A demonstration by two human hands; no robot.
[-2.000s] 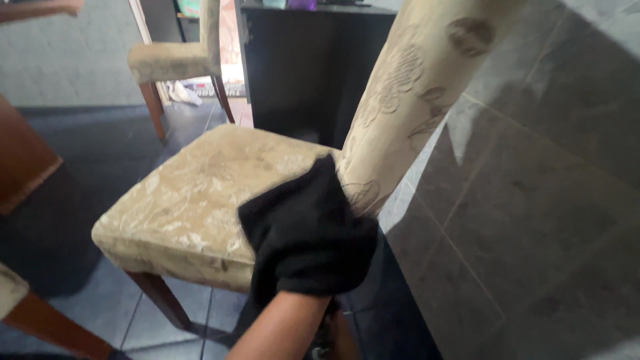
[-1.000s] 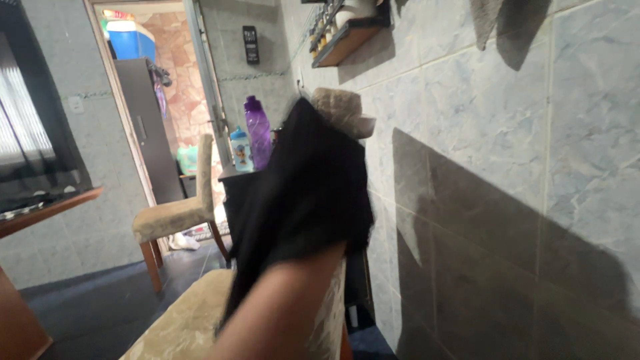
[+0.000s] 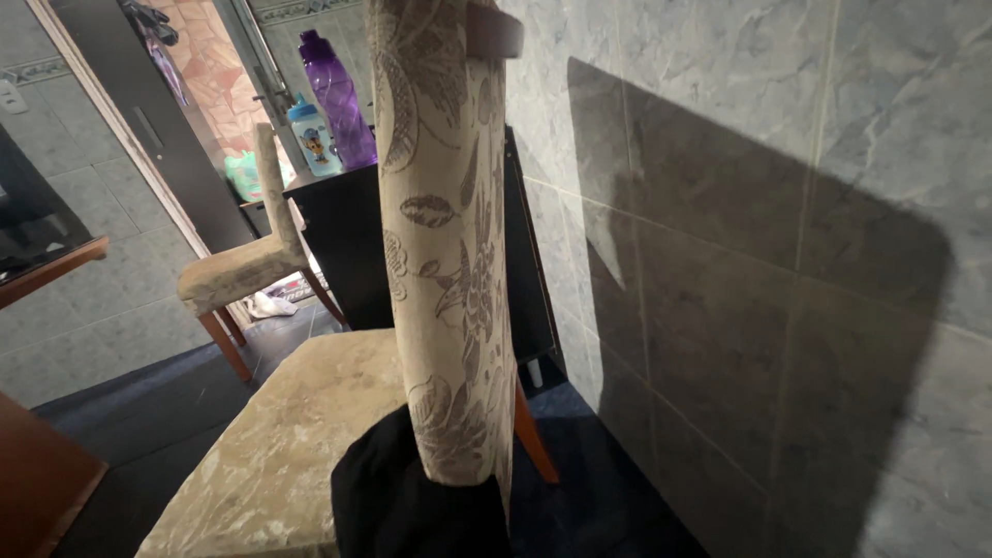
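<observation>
A black cloth [image 3: 422, 496] is bunched against the lower end of the upholstered chair backrest [image 3: 442, 256], where it meets the seat. My left hand appears to be underneath the cloth, its fingers and forearm hidden from sight. Beige patterned fabric covers the backrest, which stands upright in the middle of the view. A blurred brown piece [image 3: 494, 32] shows beside its upper part. The padded seat [image 3: 287, 434] extends toward the lower left and bears pale marks. My right hand is out of view.
A tiled wall [image 3: 721, 232] rises close on the right. Behind the chair stands a black cabinet [image 3: 341, 240], with a purple bottle [image 3: 339, 105] and a blue-lidded bottle [image 3: 314, 139] on top. A second chair [image 3: 244, 271] is at the left, near a table edge [image 3: 54, 271].
From the upper backrest one second ago, the black cloth has moved down to its lower end. The forearm seen earlier is now out of sight. The view has shifted.
</observation>
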